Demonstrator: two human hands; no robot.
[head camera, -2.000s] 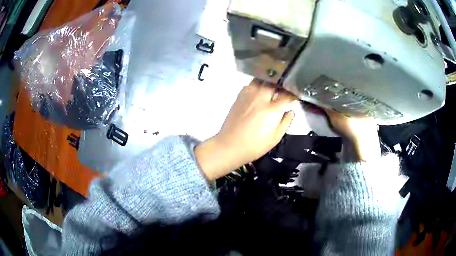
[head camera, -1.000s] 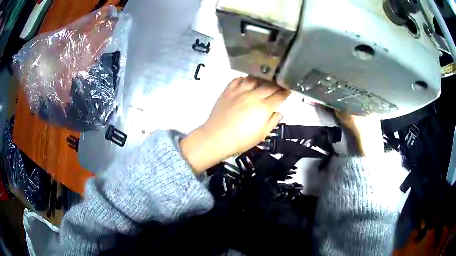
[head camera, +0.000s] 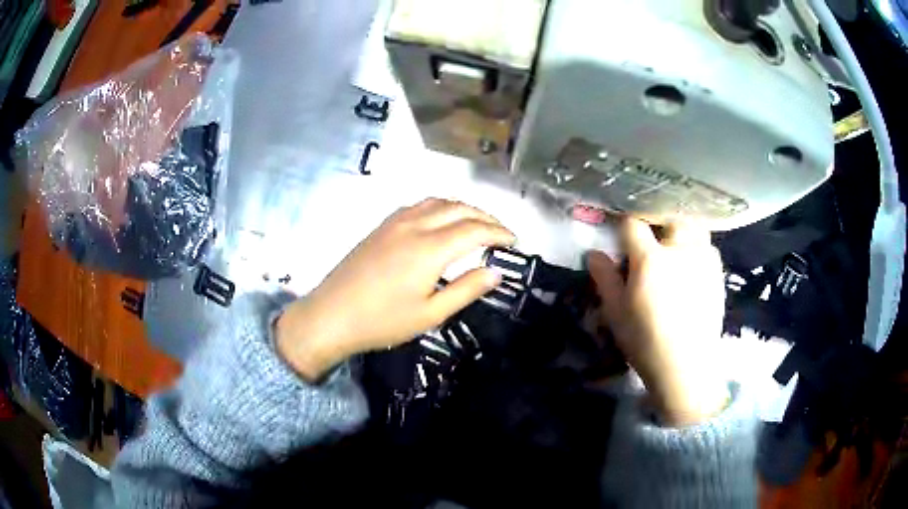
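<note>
A black slide adjuster (head camera: 512, 265) sits on the end of a black webbing strap (head camera: 564, 280) in front of the sewing machine (head camera: 677, 109). My left hand (head camera: 398, 278) has its thumb and forefinger closed on the adjuster's left edge. My right hand (head camera: 665, 303) holds the strap at its right part, thumb against it; the fingers partly hide it. Another adjuster shows just below the first. The needle area is hidden under the machine head.
A clear plastic bag (head camera: 114, 169) with black parts lies left on the orange table (head camera: 60, 283). Loose adjusters lie on the plate (head camera: 215, 285) (head camera: 371, 107), with a C-shaped piece (head camera: 369, 157). Black straps and adjusters (head camera: 438, 353) pile in front. A white lamp arm (head camera: 886, 249) stands right.
Both hands have drawn back from under the machine head towards me. The adjuster and strap between them now show. The view has shifted, so the machine sits further left.
</note>
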